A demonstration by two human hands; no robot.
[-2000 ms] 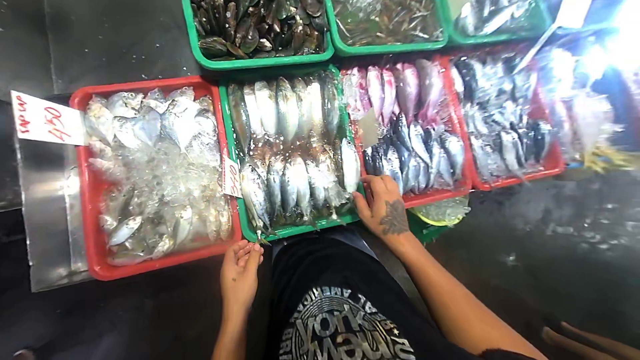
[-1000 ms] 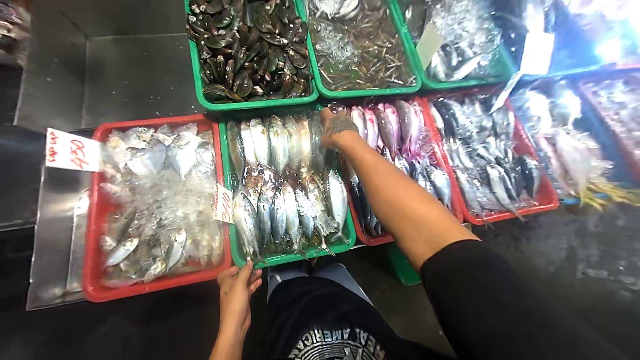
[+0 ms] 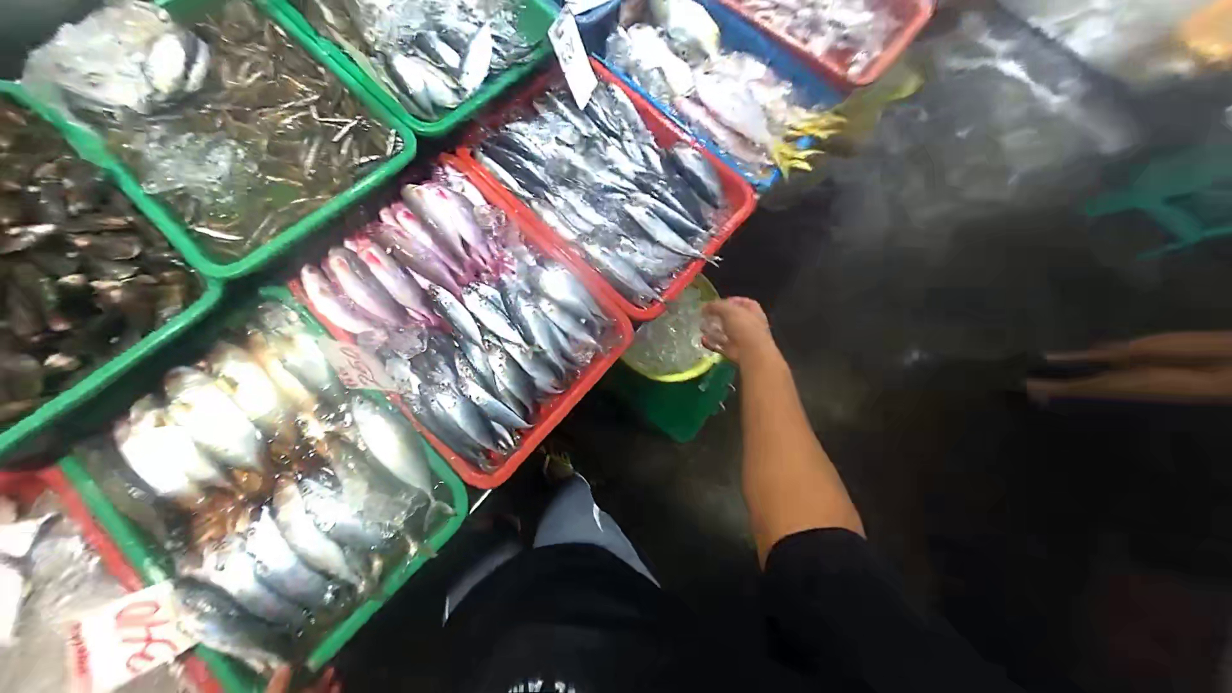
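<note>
My right hand (image 3: 739,329) is at the right rim of a yellow-rimmed bucket of ice (image 3: 674,332), its fingers curled around what looks like ice. My left hand (image 3: 303,681) shows only its fingers at the bottom edge, near the front corner of a green tray (image 3: 385,587) of silvery fish. Whether it grips anything is hidden. Beside that tray is a red tray (image 3: 558,414) with pinkish fish in a back row and blue-silver fish in a front row. Another red tray (image 3: 736,226) of slim silver fish adjoins it.
Behind stand green trays of mussels (image 3: 87,279), small shrimp-like seafood (image 3: 260,106) and iced fish (image 3: 438,67). A blue tray (image 3: 707,135) and a further red tray (image 3: 881,63) are at the upper right. A green box (image 3: 679,409) sits under the bucket. Someone's bare legs (image 3: 1136,366) appear at right.
My right hand has moved from the back of the green fish tray to the ice bucket at the right. The view has swung right. My left hand stays near the green tray's front edge.
</note>
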